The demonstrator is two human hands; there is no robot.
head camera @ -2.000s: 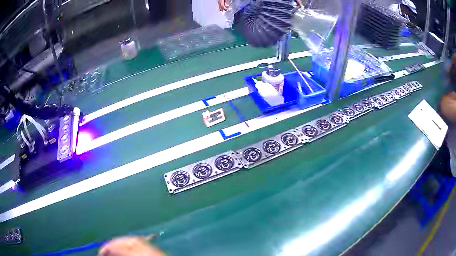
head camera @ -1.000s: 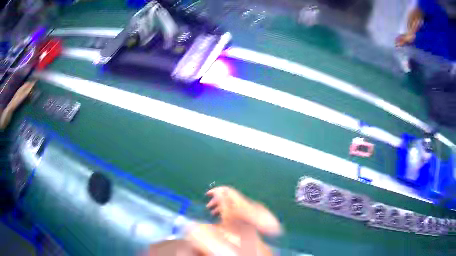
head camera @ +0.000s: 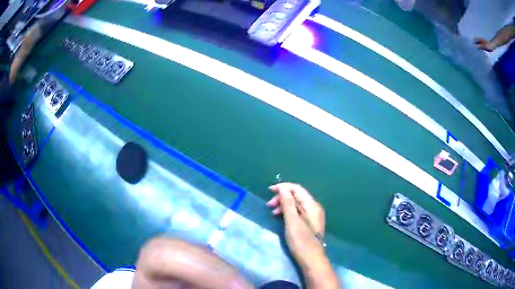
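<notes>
My right hand (head camera: 302,214) is above the green belt at lower centre, fingers curled on a thin, dark stick, likely a fine brush; its tip seems to show just beyond the fingertips. My left hand (head camera: 186,268) is blurred at the bottom edge, its fingers hidden. Neither hand touches a panel. A row of three-lens panels (head camera: 420,226) lies end to end at lower right. Another row of panels (head camera: 107,63) lies at upper left. A panel (head camera: 53,95) and a second panel (head camera: 28,134) lie at the far left.
A black round pad (head camera: 131,162) lies on the glossy bench edge inside blue tape (head camera: 164,148). A black lamp box with a panel and purple-white glow (head camera: 299,36) stands at the top. A pink framed card (head camera: 446,163) and blue tray (head camera: 497,197) are at right. Other people's arms show at both upper sides.
The view has swung left, so the panel row has moved to the lower right and the left-side panels have come into view. Both my hands now show; the right is higher in the picture.
</notes>
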